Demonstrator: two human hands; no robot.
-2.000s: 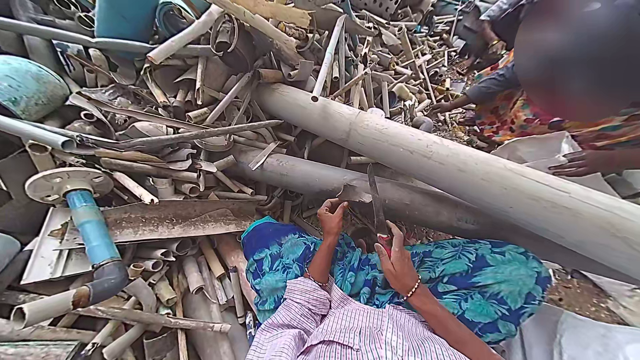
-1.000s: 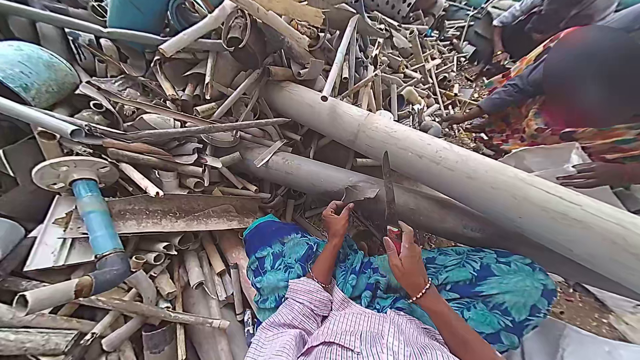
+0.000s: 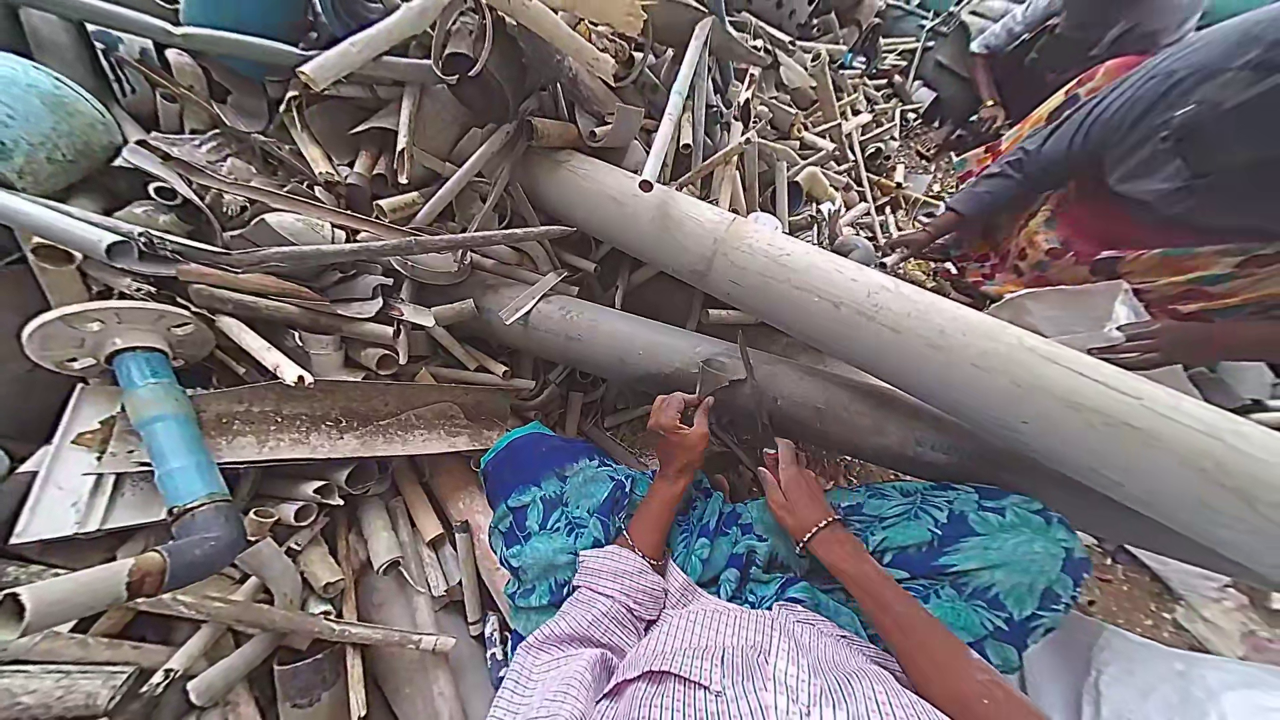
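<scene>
Close above my lap, my left hand (image 3: 680, 432) pinches a small thin grey piece (image 3: 703, 382), which looks like plastic. My right hand (image 3: 795, 488) is closed around the handle of a knife with a long dark blade (image 3: 752, 385). The blade points up and away from me, just right of the piece. Behind both hands lies a dark grey plastic pipe (image 3: 620, 345), with a thicker, paler pipe (image 3: 850, 295) running diagonally beyond it. Blue flowered cloth (image 3: 960, 560) covers my legs.
Broken pipe pieces (image 3: 400, 530) are heaped at the left and beyond the large pipes. A blue pipe with a round flange (image 3: 165, 430) stands at the left. A co-worker's arm (image 3: 1040, 165) reaches in at the upper right, and another person's hand (image 3: 990, 115) shows behind it.
The knife blade has tilted from nearly upright to leaning left, towards the piece in my left hand. The nearer co-worker's arm has shifted at the upper right.
</scene>
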